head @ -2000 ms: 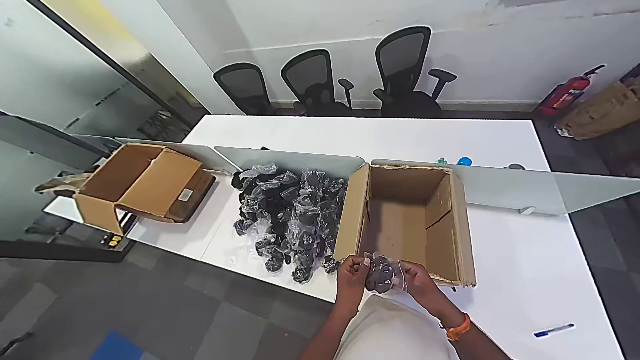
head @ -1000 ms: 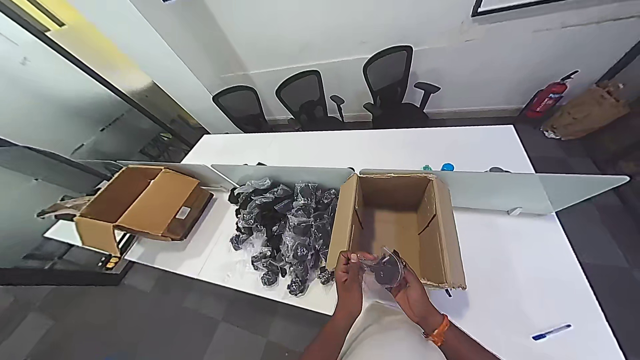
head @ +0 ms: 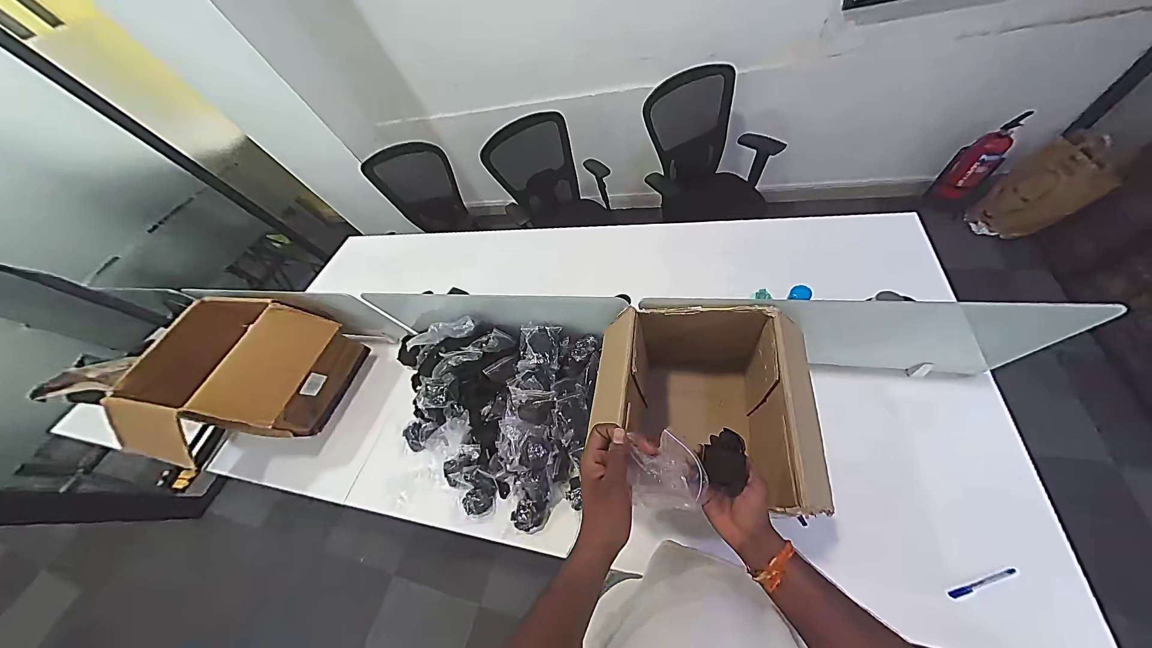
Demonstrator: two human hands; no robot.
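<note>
Between my hands, at the near edge of an open cardboard box (head: 807,432), is a clear plastic zip bag (head: 664,477). My left hand (head: 607,477) pinches the bag by its left side. In my right hand (head: 742,504) lies a dark, crumpled item (head: 725,462), probably fabric, just outside the bag's mouth. The bag looks see-through, with nothing dark inside. The box's visible floor is bare. Left of it, a pile of dark items in clear plastic bags (head: 533,405) covers part of the white table.
A second open cardboard box (head: 243,369) stands at the table's left end. Low glass dividers (head: 886,337) run along the table behind the boxes. A blue pen (head: 981,583) lies at the right. Beyond are office chairs (head: 688,126), a fire extinguisher (head: 976,164) and a brown bag (head: 1044,189).
The dark item, seen within the clear plastic between my hands earlier, is now outside the bag in my right hand. My left hand still holds the bag.
</note>
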